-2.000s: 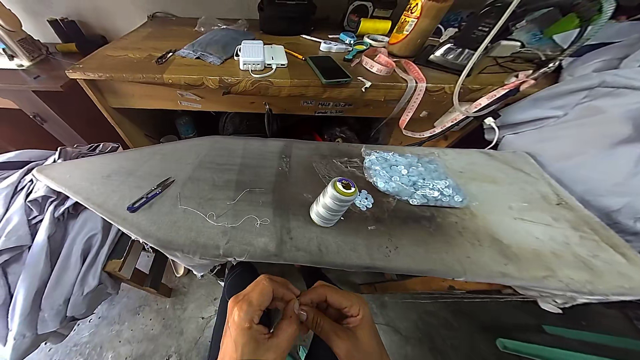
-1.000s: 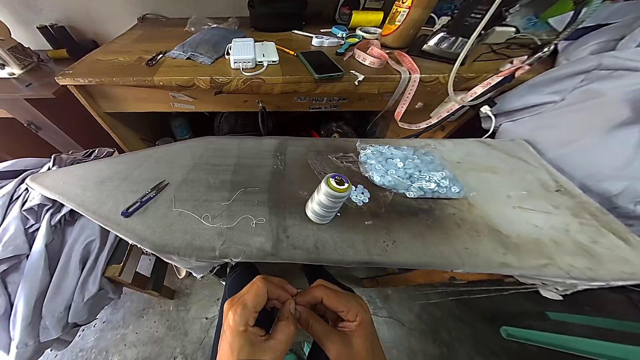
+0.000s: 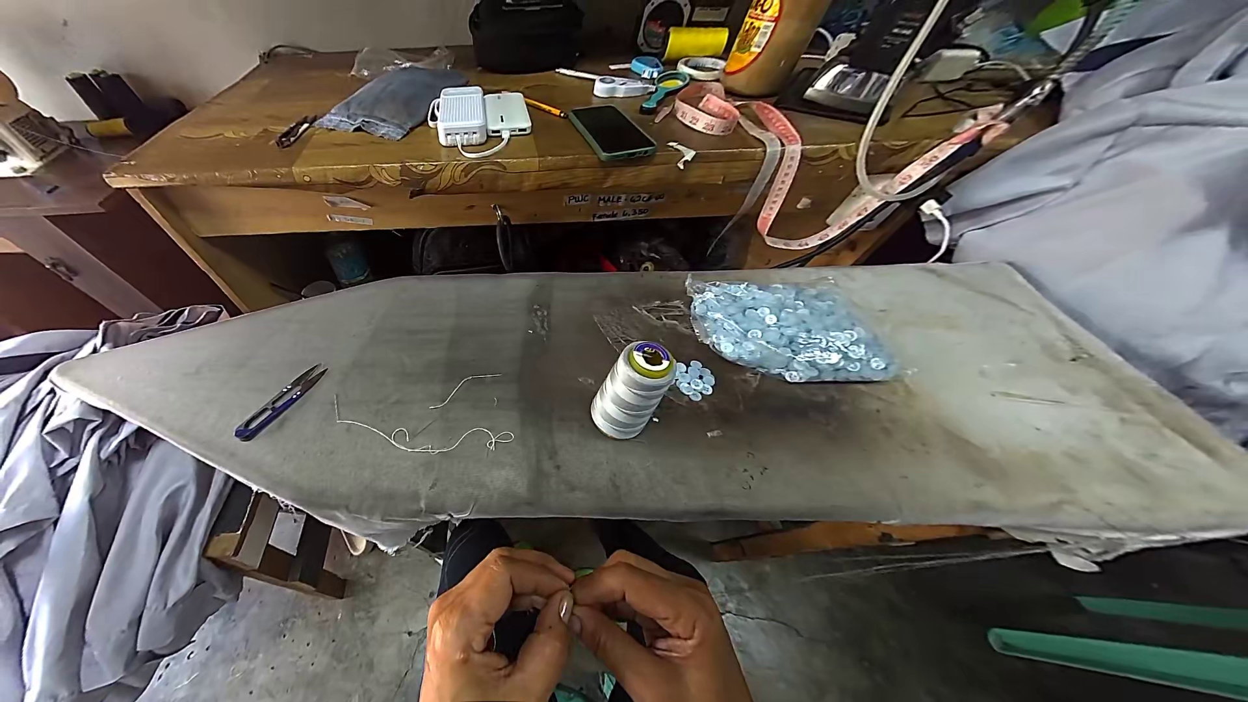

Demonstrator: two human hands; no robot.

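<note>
My left hand (image 3: pixel 502 624) and my right hand (image 3: pixel 648 624) meet at the fingertips, over my lap in front of the ironing board's near edge. Thumb and forefinger of each are pinched together; whatever is between them is too small or hidden to tell. Beyond them a cone of white thread (image 3: pixel 632 392) stands on the grey ironing board (image 3: pixel 624 483), beside a few loose light blue buttons (image 3: pixel 694 379). A clear plastic bag of light blue buttons (image 3: pixel 790 331) lies behind to the right. To the left are blue-handled thread snips (image 3: pixel 280 402) and loose pieces of white thread (image 3: pixel 424 447).
Behind the board, a wooden desk (image 3: pixel 263 180) bears a smartphone (image 3: pixel 612 132), white chargers (image 3: pixel 461 117), folded denim (image 3: pixel 395 100) and a pink tape measure (image 3: pixel 780 185). Grey fabric hangs at the left (image 3: pixel 127 517) and right (image 3: pixel 1102 214). Green bars (image 3: pixel 1121 658) show at lower right.
</note>
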